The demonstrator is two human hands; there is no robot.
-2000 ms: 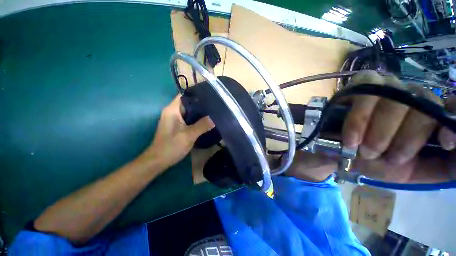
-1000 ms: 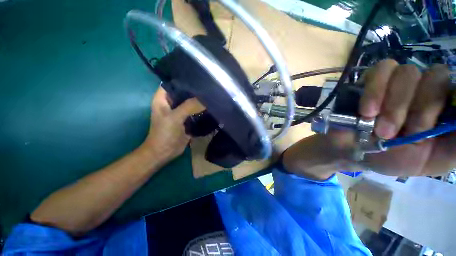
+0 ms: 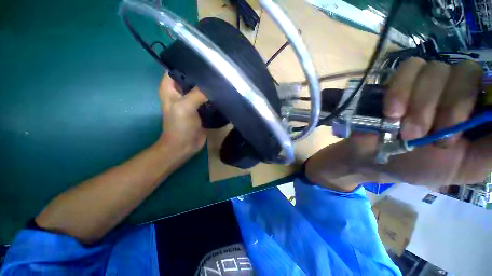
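A black headset [image 3: 221, 81] with two silver-grey headband hoops is held above the bench, tilted. My left hand [image 3: 183, 116] grips one earcup from the left side; its fingertips are hidden behind the cup. My right hand [image 3: 431, 108] is closed around the handheld screwdriver [image 3: 369, 102], held level from the right. The driver's metal nozzle head [image 3: 291, 97] reaches between the hoops to the headset; the bit's tip cannot be made out. A blue air hose [image 3: 453, 129] leaves the driver's fitting. A second round cup [image 3: 237, 150] hangs at the lower end.
Tan cardboard sheets [image 3: 329, 54] lie on the green bench mat [image 3: 81, 97]. A bundled black cable [image 3: 245, 13] lies on the cardboard. A conveyor with a white edge rail [image 3: 356, 21] runs behind. Cables lie at upper right. A carton [image 3: 396, 221] stands at lower right.
The headset has moved up and left in view and its hoops have turned. The driver has shifted up and right, and its hoses have swung. Both hands keep their hold.
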